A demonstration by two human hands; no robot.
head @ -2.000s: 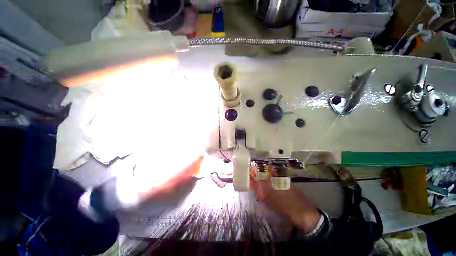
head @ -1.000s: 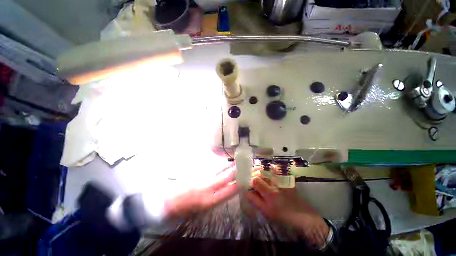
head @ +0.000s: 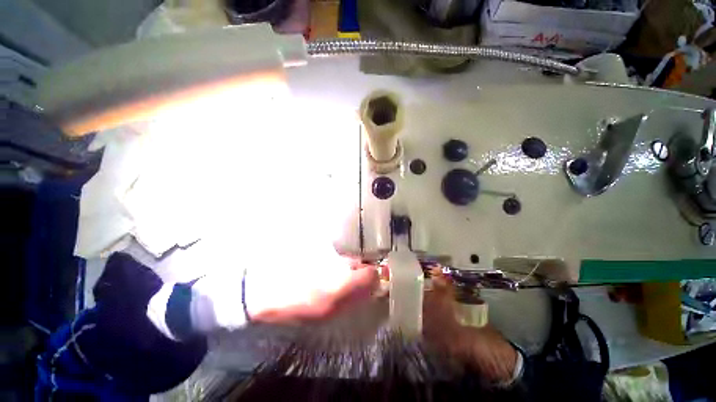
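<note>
The cream sewing machine head [head: 502, 212] fills the right half, with the tall hollow knob [head: 383, 129] on top. My left hand [head: 334, 294] reaches in from the left, its fingertips at the needle area under the head's left end. My right hand [head: 463, 334] is just right of the pale upright guard [head: 406, 294], its fingers partly hidden by the guard and metal parts. Lamp glare and blur hide what the fingers hold. Pale fabric pieces [head: 110, 204] lie left of the machine, mostly washed out.
The lamp shade [head: 173, 74] hangs at the upper left on a ribbed metal arm [head: 440, 52]. Black-handled shears [head: 593, 338] lie right of my right hand. A yellow parts box [head: 661, 312] stands at the right. A white carton [head: 557, 30] is behind.
My left hand has moved right and up to the needle area, with its sleeve following. My right hand stays by the guard. The whole view has shifted slightly, with the machine appearing closer.
</note>
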